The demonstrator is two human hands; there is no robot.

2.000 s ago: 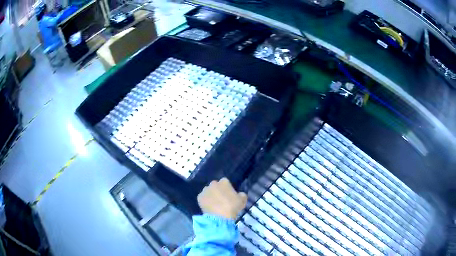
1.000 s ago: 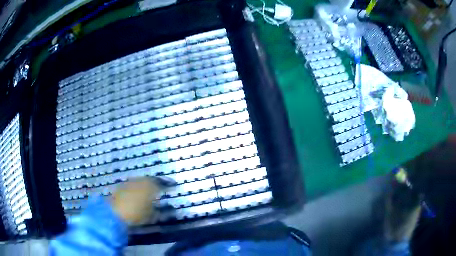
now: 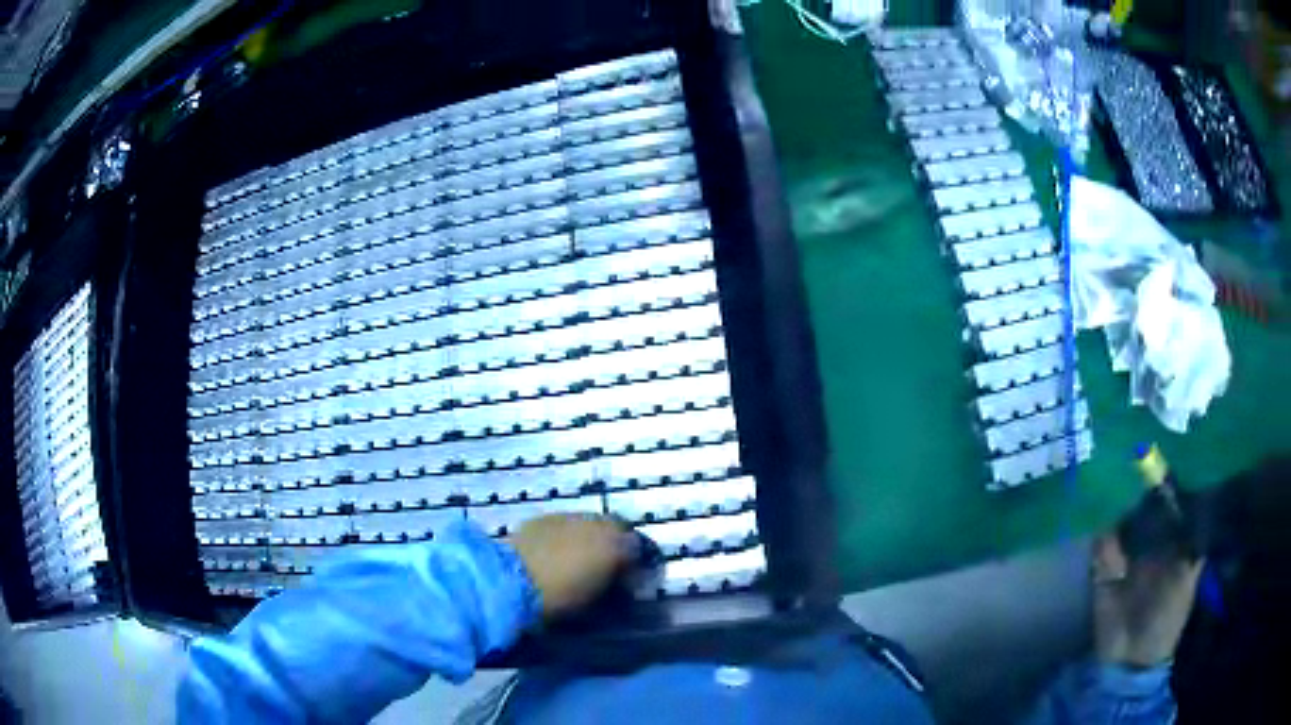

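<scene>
Rows of silver metal housings point(image 3: 467, 326) fill the black bin point(image 3: 782, 354) in front of me. My left hand point(image 3: 578, 561), with black on the fingertips, reaches over the bin's near edge and touches or hovers at the nearest rows, toward their right end. Its fingertips are blurred, and I cannot tell whether it grips a housing. My right hand point(image 3: 1141, 595) is at the lower right, past the mat's edge, closed around a dark hand tool with a yellow tip point(image 3: 1150, 465).
A second bin of housings point(image 3: 57, 453) is at the left. A loose row of housings point(image 3: 991, 269) lies on the green mat point(image 3: 885, 425). Right of it are a white crumpled cloth point(image 3: 1154, 305), clear plastic point(image 3: 1026, 64), small parts trays point(image 3: 1154, 135) and a blue hose point(image 3: 1069, 312).
My view has turned from the left bin to the front bin. My left hand has moved right along the near rows. My right hand with the tool shows more clearly.
</scene>
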